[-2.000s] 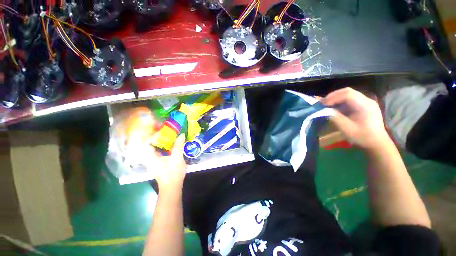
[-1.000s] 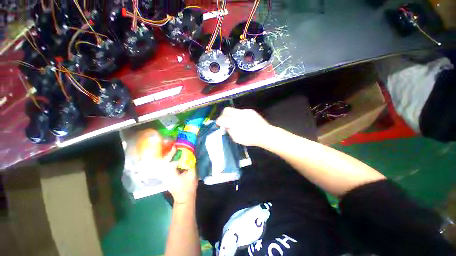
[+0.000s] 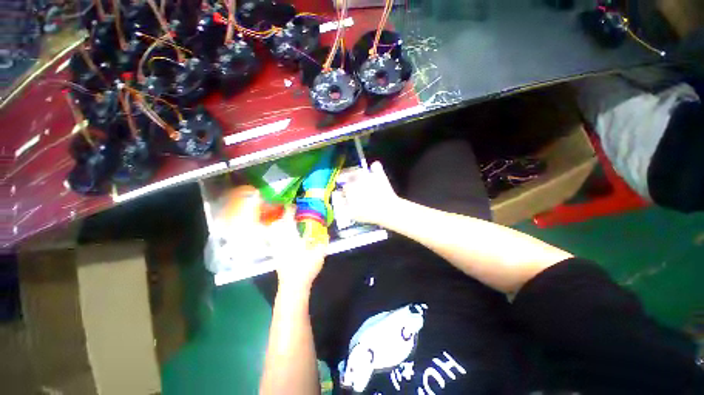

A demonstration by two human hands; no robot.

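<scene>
The drawer [image 3: 301,258] stands open under the bench edge. A multicoloured soft item [image 3: 315,202], blue, pink and yellow, stretches across its middle. My left hand [image 3: 301,258] is at the item's yellow near end and appears to hold it. My right hand [image 3: 370,194] is in the drawer's right side; its fingers are blurred, and what they touch cannot be told. A clear plastic bag [image 3: 235,224] with orange-red contents fills the drawer's left side. A green packet [image 3: 286,176] lies at the back. The dark pouch is not clearly visible.
Motor units [image 3: 335,89] with thin wires stand on the red bench surface [image 3: 262,116] above the drawer. An open cardboard box [image 3: 544,181] holding wires is at the right under the bench. Another person's pale grey and black clothing [image 3: 637,139] is at far right. Cardboard [image 3: 120,308] stands lower left.
My right hand brought the dark pouch from the right into the drawer, and the pouch then dropped from clear view. My left hand stayed at the multicoloured item, which now lies stretched out. The view shifted.
</scene>
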